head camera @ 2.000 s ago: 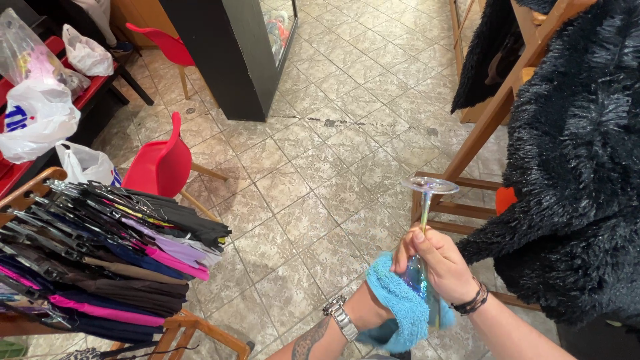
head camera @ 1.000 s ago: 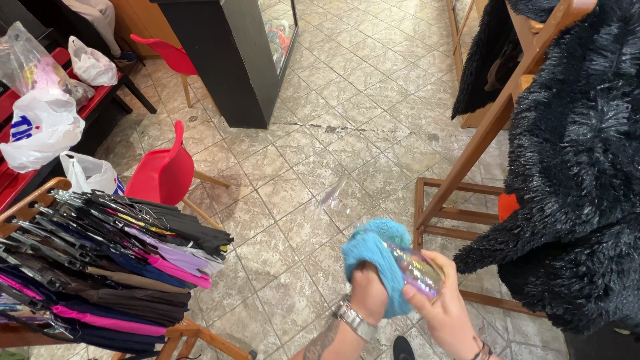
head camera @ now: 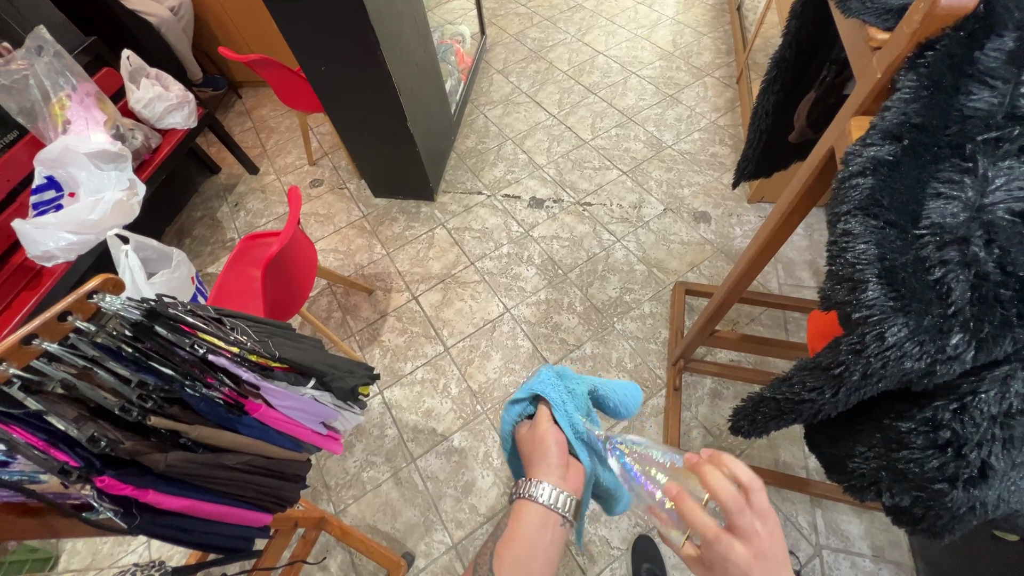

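A blue terry cloth [head camera: 612, 398] is bunched around the fingers of my left hand [head camera: 546, 450], which wears a metal watch. The cloth wraps the stem end of a clear iridescent stemmed glass [head camera: 640, 464]; its stem and foot are hidden in the cloth. My right hand [head camera: 724, 508] holds the bowl of the glass, near the rim, with fingers spread along its side. The glass lies tilted, its bowl toward the lower right.
A wooden rack of hanging garments [head camera: 200, 432] stands at left, with red chairs [head camera: 268, 268] and a bench holding plastic bags [head camera: 80, 196] behind. A black display cabinet [head camera: 360, 88] stands ahead. At right, a wooden rack [head camera: 768, 248] carries black shaggy garments [head camera: 936, 280].
The glass has turned from upright, foot up, to lying tilted with its foot end in the cloth. My right hand has moved from the stem to the bowl.
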